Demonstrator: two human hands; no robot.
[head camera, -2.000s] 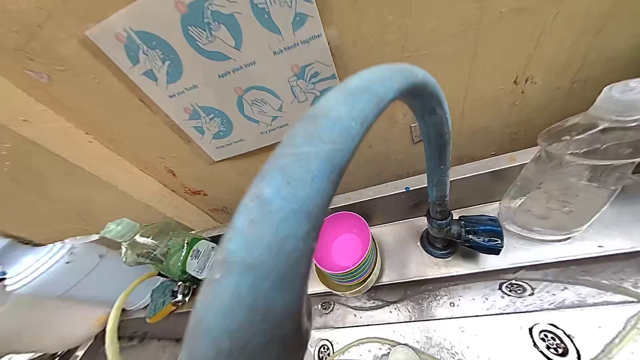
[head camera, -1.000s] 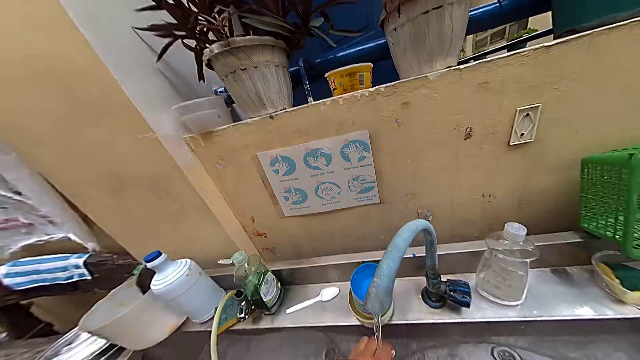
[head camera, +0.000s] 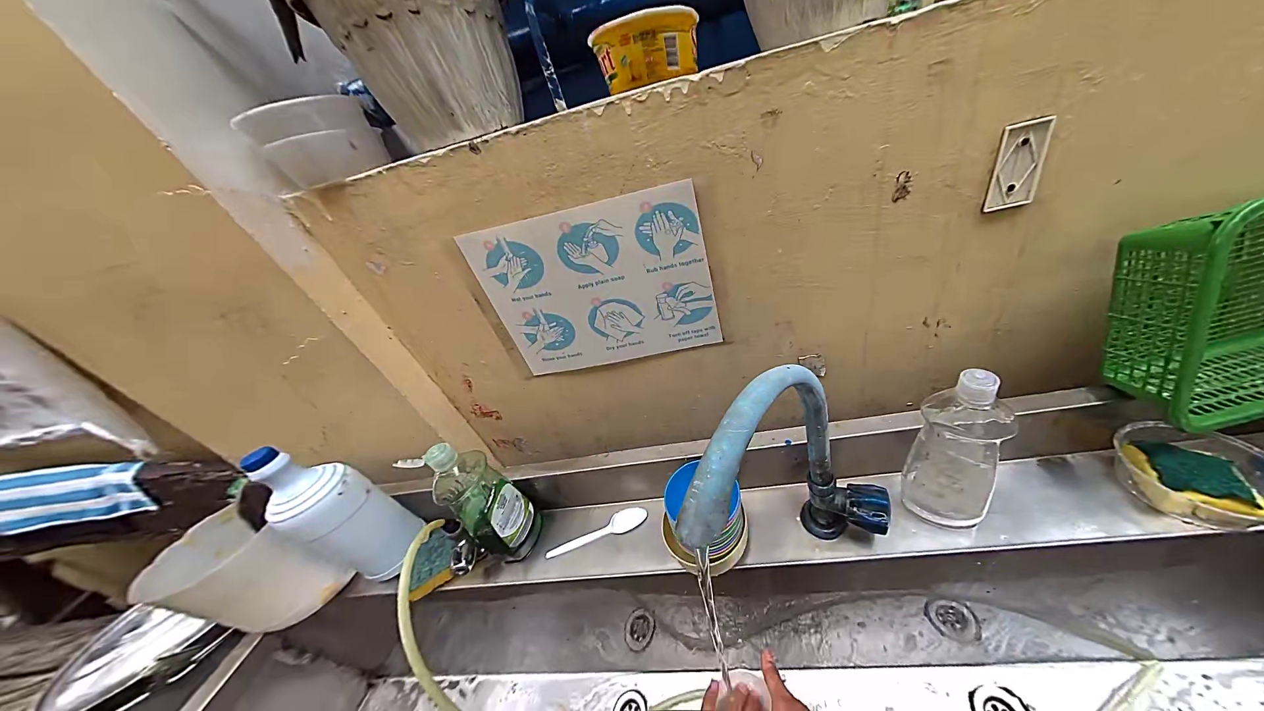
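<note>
Water runs from the blue-grey gooseneck faucet (head camera: 731, 444) onto fingertips at the bottom edge. Fingers on the left, seemingly of my left hand (head camera: 729, 699), and a raised finger on the right, seemingly of my right hand (head camera: 778, 683), flank something pale and wet that I cannot identify. The rest of both hands lies below the frame, so their grip is hidden. Behind the spout stands a stack of small bowls, a blue bowl (head camera: 679, 488) on top. A white plastic spoon (head camera: 597, 532) lies on the steel ledge to its left.
On the ledge are a green bottle (head camera: 494, 509), a clear bottle (head camera: 953, 464) and a sponge (head camera: 1195, 474) in a tub. A white jug (head camera: 341, 509), white basin (head camera: 247, 573) and yellowish hose (head camera: 407, 612) are left; a green basket (head camera: 1165, 316) is right. The steel sink (head camera: 790, 617) has several drains.
The pink bowl, on top of the stack two seconds ago, is gone from there; a blue one shows instead. Water now falls onto the fingers. The view has shifted strongly.
</note>
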